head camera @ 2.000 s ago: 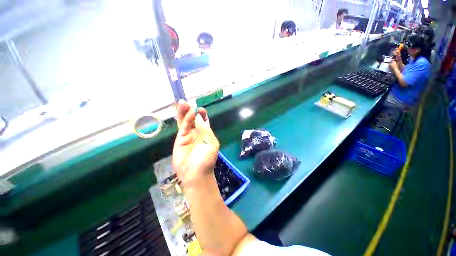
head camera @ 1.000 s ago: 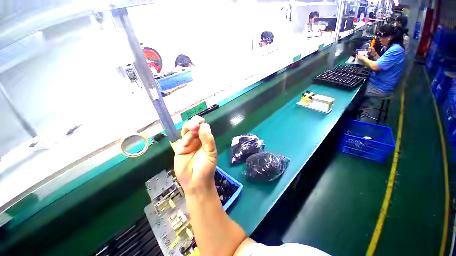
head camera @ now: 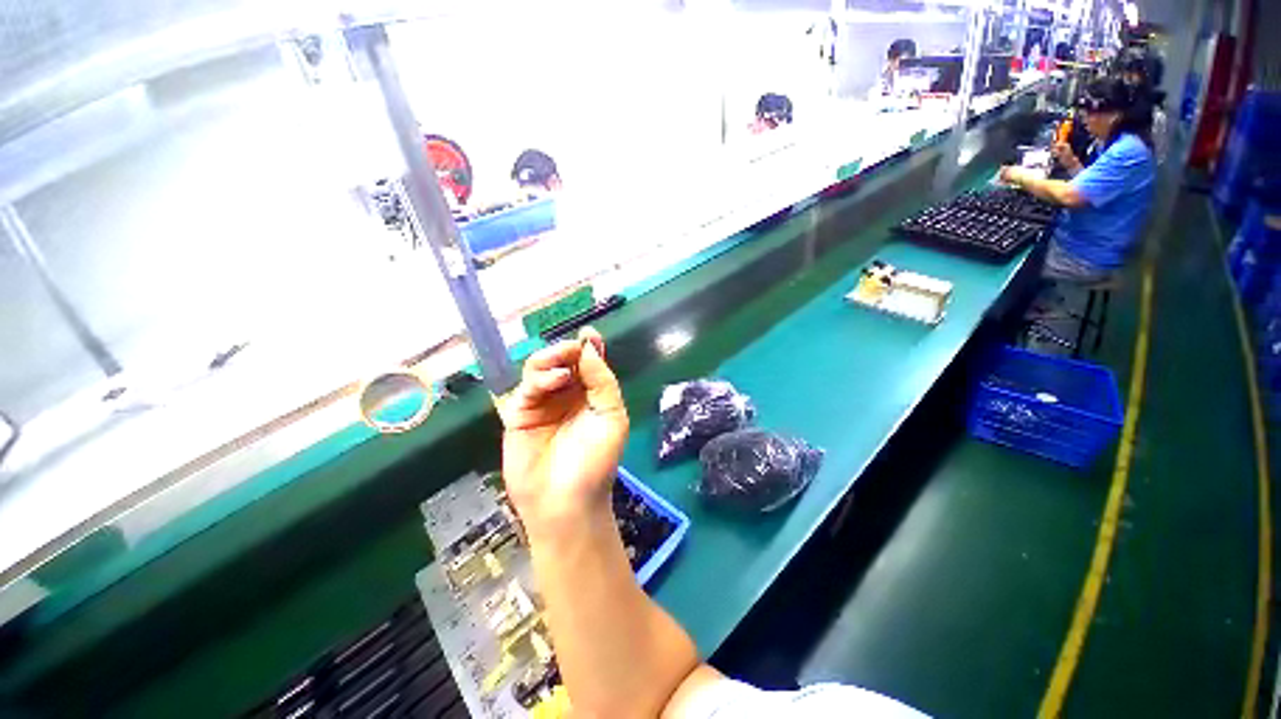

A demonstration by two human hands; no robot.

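Note:
My right hand point(head camera: 569, 421) is raised above the fixture, bare, palm towards me, with thumb and fingertips brought together. I see nothing clearly held, but a tiny part between the tips cannot be ruled out. My left hand is out of the picture. The metal fixture point(head camera: 452, 607) lies below, partly behind my forearm. A small blue bin point(head camera: 666, 538) of black plastic parts sits to its right, partly hidden by my hand and arm. The black slotted tray point(head camera: 368, 677) is at the lower left, cut off by the edge.
Two dark plastic bags point(head camera: 759, 468) lie on the green bench right of the bin. Farther along are a second fixture point(head camera: 902, 292) and a black tray point(head camera: 972, 229). A person in blue point(head camera: 1110, 190) sits beyond. A blue crate point(head camera: 1044, 405) stands on the floor. A tan ring point(head camera: 396, 402) rests on the ledge.
From the oldest frame, my right hand's fingers have come together from a looser, raised pose. The view has shifted, showing more of the fixture. The hand stays above the fixture.

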